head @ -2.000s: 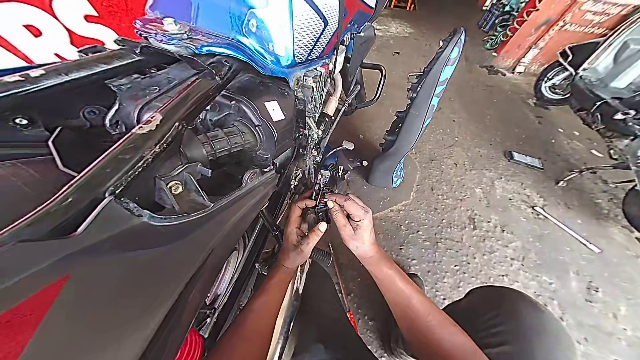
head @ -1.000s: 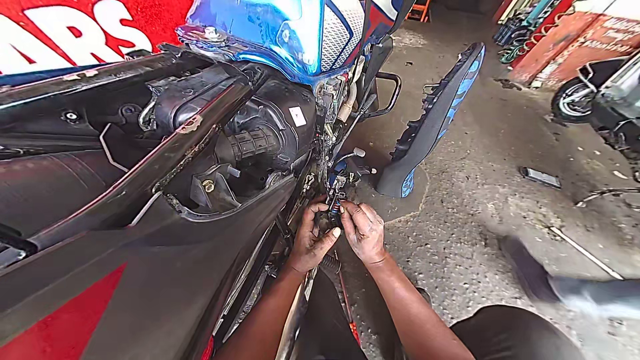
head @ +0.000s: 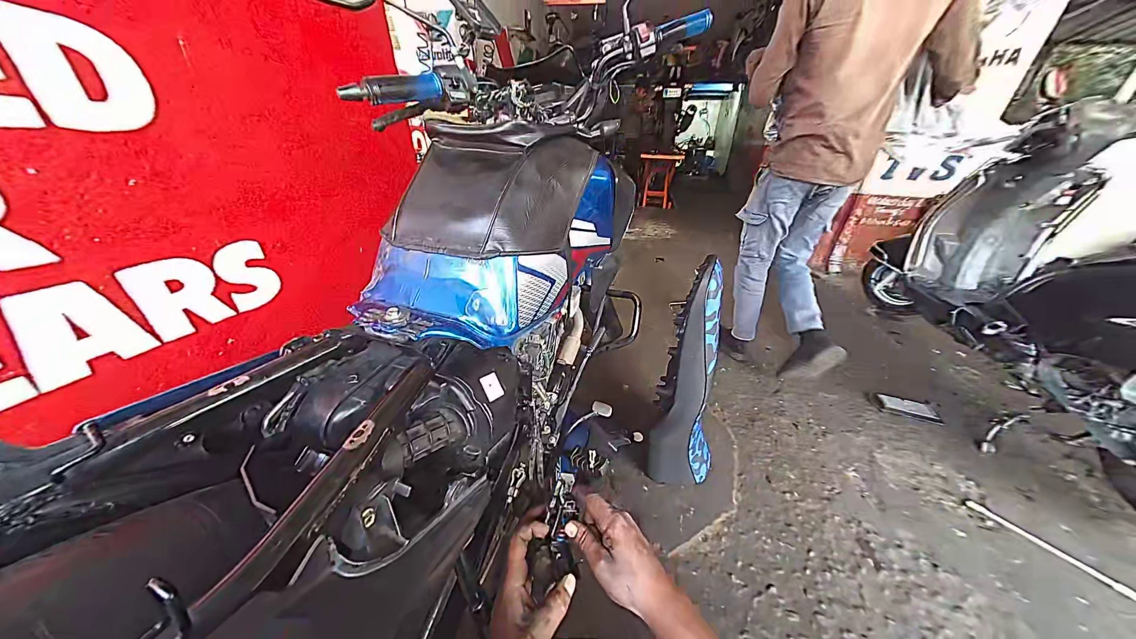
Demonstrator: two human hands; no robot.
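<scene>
A motorcycle with its seat off fills the left and middle, its fuel tank [head: 493, 204] under a dark cover and its black frame rail [head: 333, 475] bare. Low beside its right side, my left hand [head: 532, 577] holds a small dark part with wires or metal pieces [head: 561, 524]. My right hand [head: 621, 555] pinches the same part from the other side, thumb and fingertips close together. What the part is cannot be told. Just beyond the hands are a small lever [head: 602, 409] and a dark blue object on the ground.
A motorcycle seat [head: 692, 382] stands on edge on the ground ahead. A person [head: 799, 169] walks beyond it. Parked scooter [head: 1021, 240] at right; a flat dark object [head: 907, 407] and a thin rod [head: 1047, 550] lie on the ground. A red painted wall [head: 204, 177] borders the left.
The view has tilted up, bringing in the handlebars. A person's blurred leg at the right one second ago is gone from there; a person now walks farther ahead. Both hands remain at the small part.
</scene>
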